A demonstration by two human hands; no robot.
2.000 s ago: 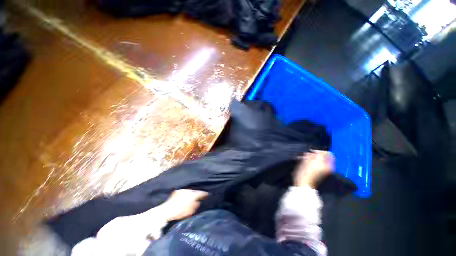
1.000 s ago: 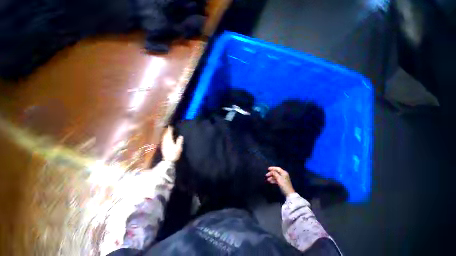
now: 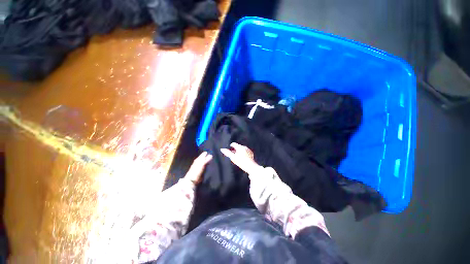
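Observation:
A black garment (image 3: 288,165) lies bunched over the near-left rim and inside of the blue crate (image 3: 330,38), with one end reaching the crate's lower right corner. My left hand (image 3: 199,167) touches its left side near the table edge. My right hand (image 3: 240,155) rests on its upper folds, thumb and fingers slightly apart. Whether either hand grips cloth is hard to tell. Inside the crate, beyond the garment, lie dark rolled pieces (image 3: 327,111); one has a white tie (image 3: 259,106).
The glossy brown table (image 3: 123,67) with a yellowish taped seam (image 3: 56,138) is at my left. A black garment heap (image 3: 103,23) lies on its far side. The dark floor (image 3: 438,170) runs right of the crate.
The view has shifted and steadied, with the crate larger. My hands have moved close together on the garment; my right hand has moved left. The garment now lies across the crate's near side.

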